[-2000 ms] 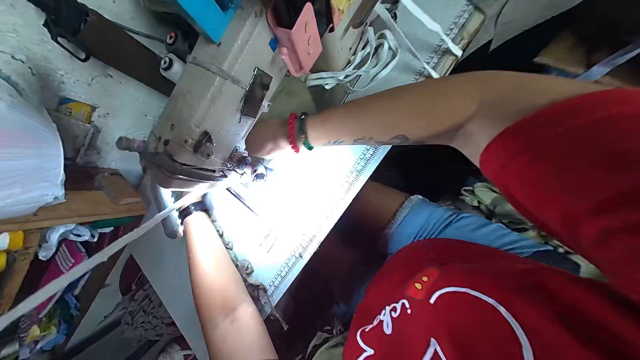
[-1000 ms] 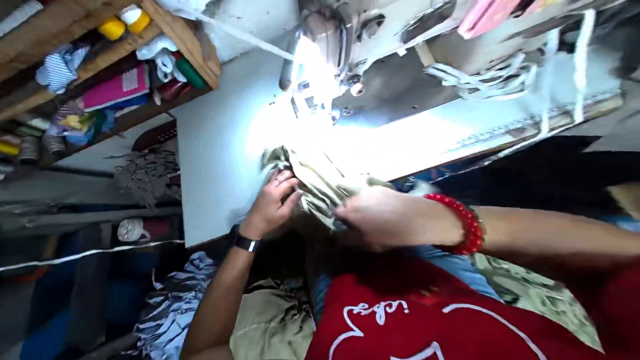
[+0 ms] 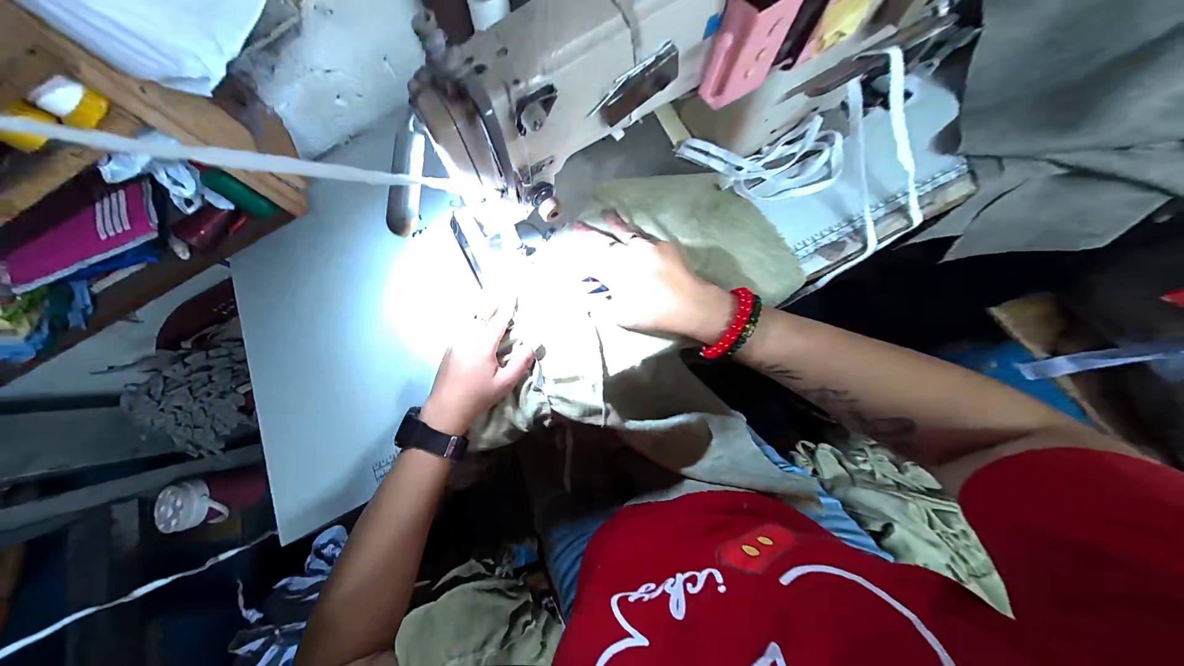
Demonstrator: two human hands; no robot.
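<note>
A sewing machine [image 3: 573,65] stands at the top centre, its lamp glaring over the needle area. Khaki fabric [image 3: 731,231] lies under the machine's head and hangs over the table's near edge. My left hand [image 3: 476,365], with a black watch on its wrist, holds a gathered part of the fabric just below the needle area. My right hand [image 3: 652,287], wearing red and green bead bracelets, rests on the fabric right of the needle; its fingertips are washed out by the light. The needle and presser foot cannot be made out clearly in the glare.
White tape [image 3: 786,162] lies in loops on the table [image 3: 324,370] at the right, and a strand crosses from the left to the machine. A pink holder [image 3: 745,46] is on the machine. Wooden shelves [image 3: 268,185] with folded cloth and thread stand left. More khaki cloth [image 3: 481,620] is below.
The bunched fabric held near the table's edge a second ago is now spread under the machine head. My right hand has moved up beside the needle area, and my left hand has stayed on the fabric.
</note>
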